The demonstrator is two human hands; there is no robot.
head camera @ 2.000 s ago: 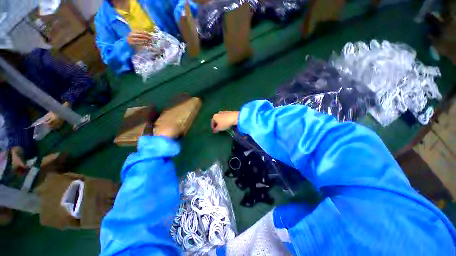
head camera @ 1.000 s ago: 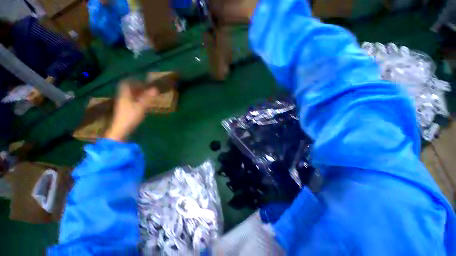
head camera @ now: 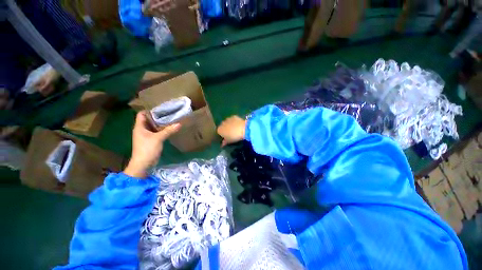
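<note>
An open brown product box (head camera: 198, 129) stands in front of me with a white wrapped product (head camera: 174, 109) inside. My left hand (head camera: 148, 140) grips the box's near left side, thumb near the opening. My right hand (head camera: 232, 131) is just right of the box, at the upper edge of the small black parts (head camera: 251, 174), fingers curled and pointing down; whether it holds a part cannot be seen. A clear bag of white coiled cables (head camera: 187, 211) lies below the box. My right sleeve covers part of the bag of black parts (head camera: 338, 108).
Another open carton (head camera: 39, 171) with a white wrapped product stands at left. Closed cartons (head camera: 87, 116) lie behind it. Loose white cables (head camera: 412, 103) are piled at right, above stacked cartons (head camera: 454, 179). Upright cardboard pieces (head camera: 346, 18) and people's hands (head camera: 47, 82) are across the belt.
An open box with a wrapped product is now in my left hand. My right arm has come down from the far side to the black parts.
</note>
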